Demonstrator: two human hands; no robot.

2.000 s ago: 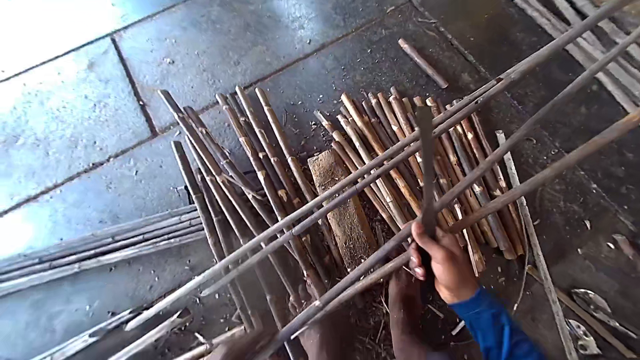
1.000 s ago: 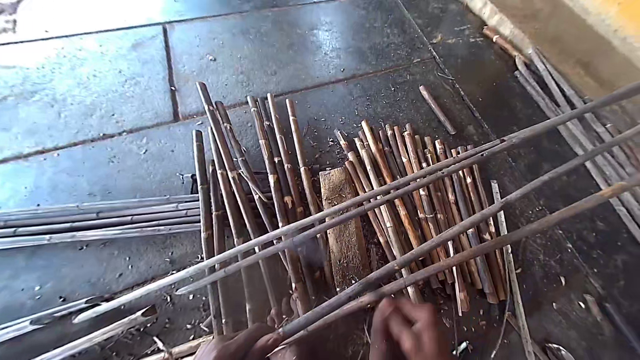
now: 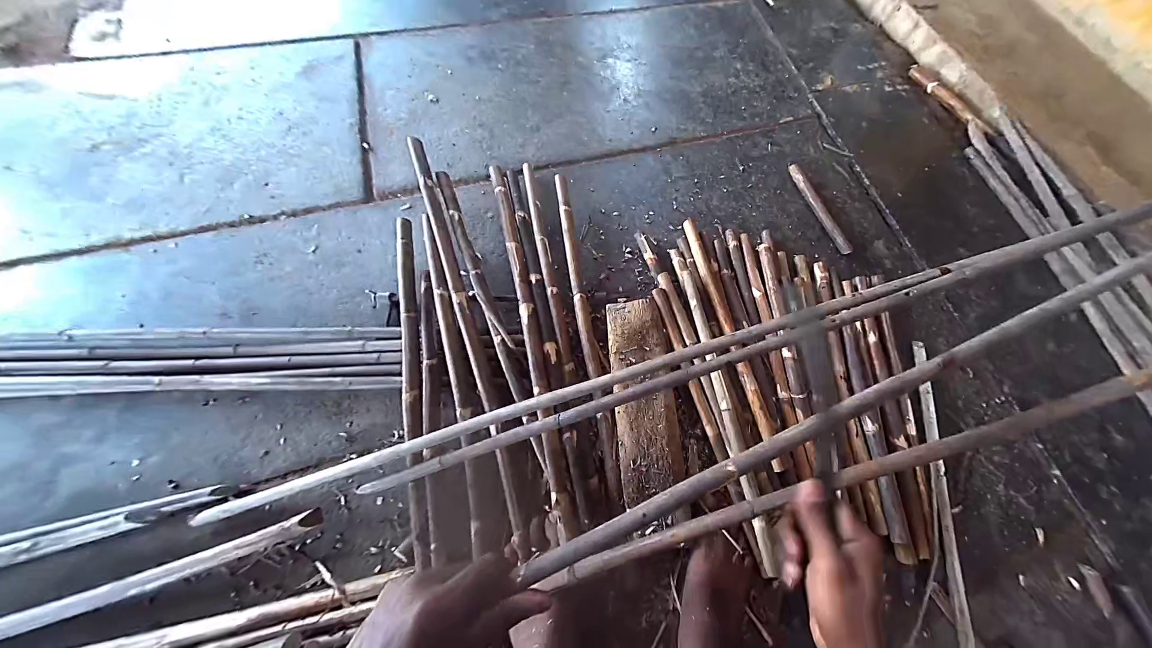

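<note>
My left hand (image 3: 459, 605), at the bottom centre-left, grips the near ends of two long poles (image 3: 747, 459) that slant up to the right. Blurred by motion, my right hand (image 3: 832, 562) holds a long dark flat blade (image 3: 817, 387) upright, overlapping the poles in view. Two thinner poles (image 3: 576, 414) lie across farther out, their pale tips to the left. Below them a wooden block (image 3: 646, 423) rests on the floor between longer cane sticks (image 3: 454, 306) at left and a row of short cut sticks (image 3: 774, 315) at right. My left fingertips are partly hidden.
Long canes (image 3: 198, 360) lie at the left, with pale split-ended poles (image 3: 162, 576) nearer. More sticks (image 3: 1071, 234) lean by a low ledge (image 3: 945, 45) at the right. One short stick (image 3: 819, 209) lies apart. Chips litter the stone floor, and bare feet (image 3: 715, 594) are near the block.
The right hand, with the blade, was above the near poles two seconds ago, was low and blurred one second ago, and is now just below them at the right.
</note>
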